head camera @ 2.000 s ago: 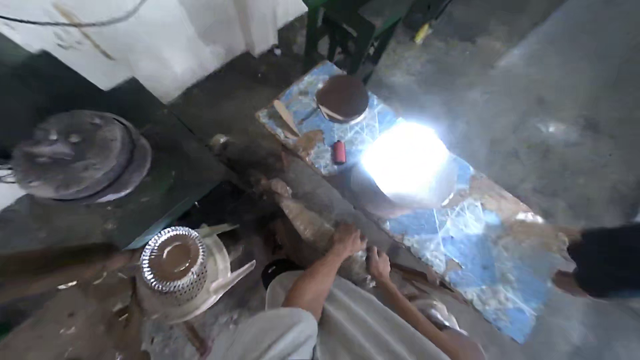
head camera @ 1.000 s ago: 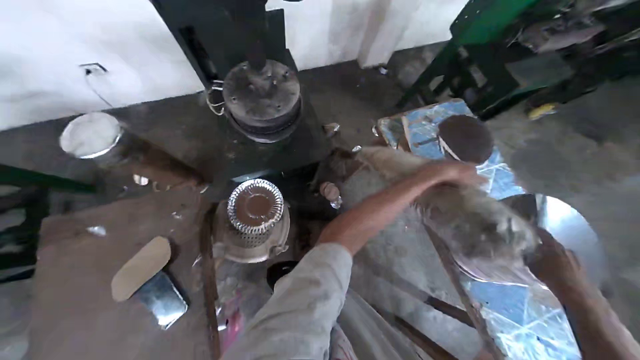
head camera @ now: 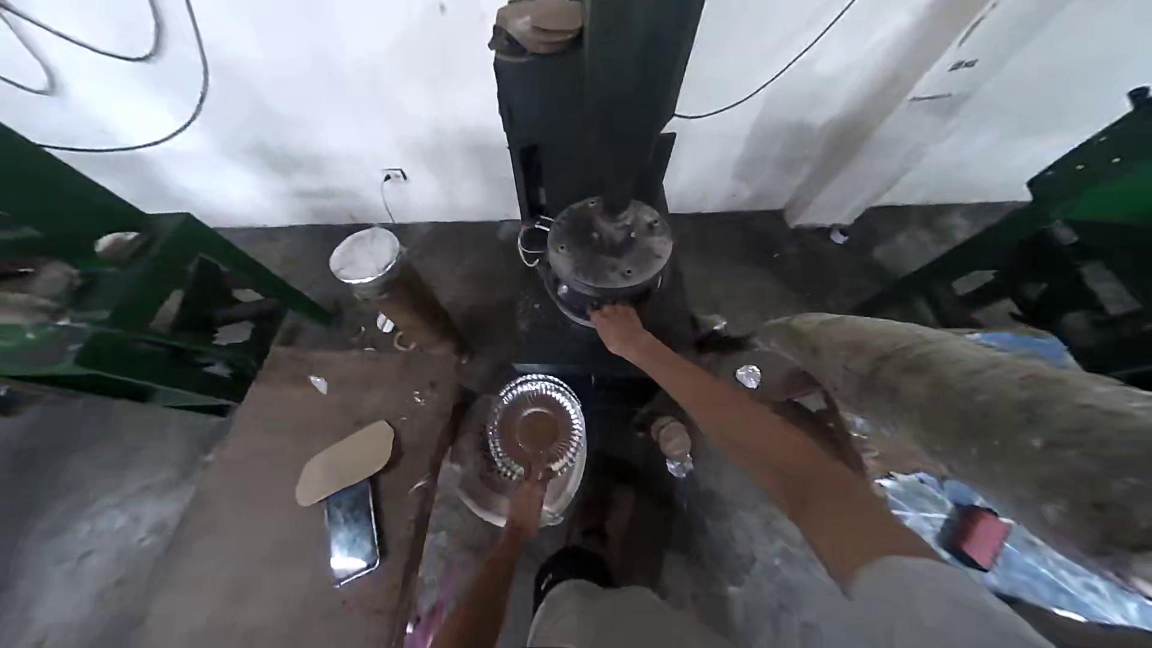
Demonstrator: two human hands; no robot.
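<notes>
My left hand (head camera: 527, 500) is at the near rim of a stack of fluted foil pans (head camera: 537, 430), with its fingers over the rim. The pans stand on a pale plastic stool (head camera: 481, 504). My right hand (head camera: 617, 328) reaches forward to the near lower edge of the round metal die (head camera: 610, 247) on a dark green press (head camera: 621, 108). Its fingers look curled, and their tips are partly hidden at the die, so what they touch is unclear. A wire loop (head camera: 529, 245) hangs at the left side of the die.
At left, a phone (head camera: 353, 531) and an oval cardboard piece (head camera: 346, 462) lie on a brown board (head camera: 243, 540). Behind them stands a tall foil-topped stack (head camera: 367, 256). A long mottled roll (head camera: 954, 405) crosses the right side, above a blue patterned surface (head camera: 927, 513) with a red block (head camera: 979, 537).
My hands were at the long mottled roll a second ago; now my left is at the foil pans and my right at the die. The view has swung left.
</notes>
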